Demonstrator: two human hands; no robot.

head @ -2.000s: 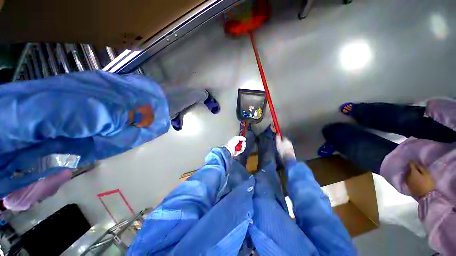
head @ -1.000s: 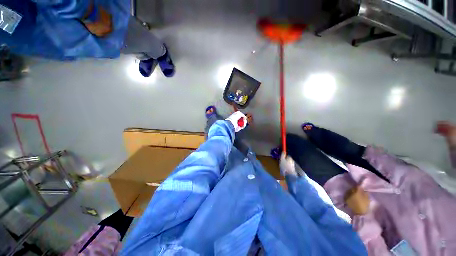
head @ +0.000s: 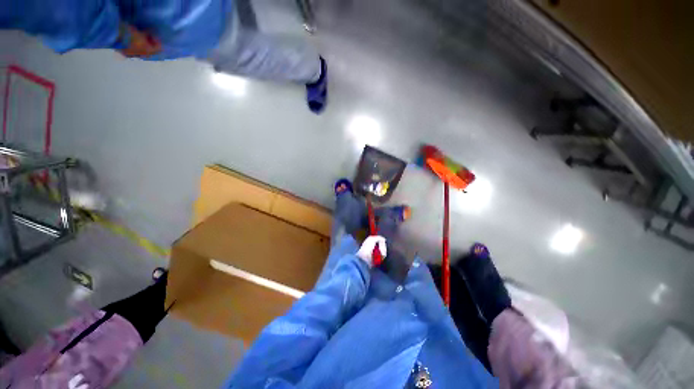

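Observation:
My left hand (head: pixel 372 250), in a white glove, is closed around the red handle of the black dustpan (head: pixel 383 166). Small white, yellow and blue scraps (head: pixel 377 186) lie in the pan. The broom (head: pixel 448 174) is just right of the dustpan, apart from it, its orange-red head showing green and yellow bristles. Its thin red handle runs down to my smock. My right hand is not visible; the handle's lower end is hidden at the smock.
An open brown carton (head: pixel 236 258) stands at my left. A person in blue (head: pixel 175 30) is at the upper left; people in pink are at both sides below. A conveyor frame (head: pixel 578 68) is at the upper right, a metal stand (head: pixel 38 205) at the far left.
The broom head has come from far ahead to beside the dustpan. My right hand has gone from view. The view has turned, and the conveyor at the right shows more.

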